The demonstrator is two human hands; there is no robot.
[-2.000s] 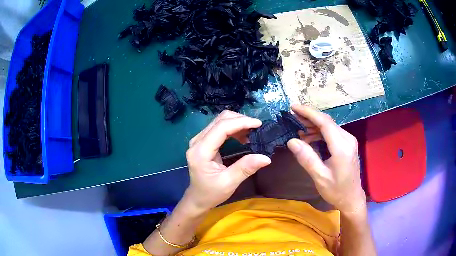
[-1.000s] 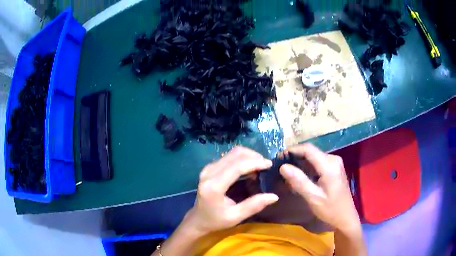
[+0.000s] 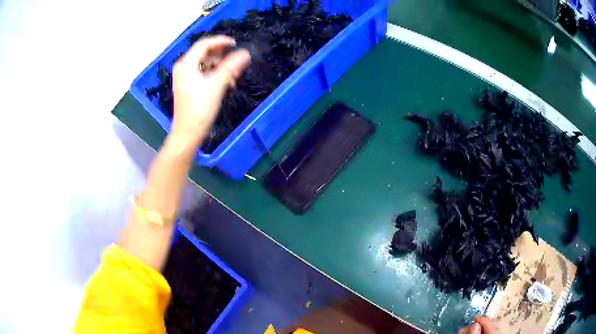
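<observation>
My left hand is over the blue bin at the upper left, its thumb and fingers curled toward each other. It is blurred against the black pieces in the bin, so I cannot tell whether it holds one. Only the fingertips of my right hand show at the bottom edge, by the stained tan board; what they hold is hidden. A large heap of loose black pieces lies on the green table, with a single black piece at its left.
A dark flat rectangle lies beside the bin. A small white dish sits on the board. More black pieces lie at the right edge. A lower blue bin stands below the table's near edge, under my left forearm.
The view has swung left. My left hand has left the folded black piece both hands held and moved over the blue bin. My right hand is now mostly out of the picture.
</observation>
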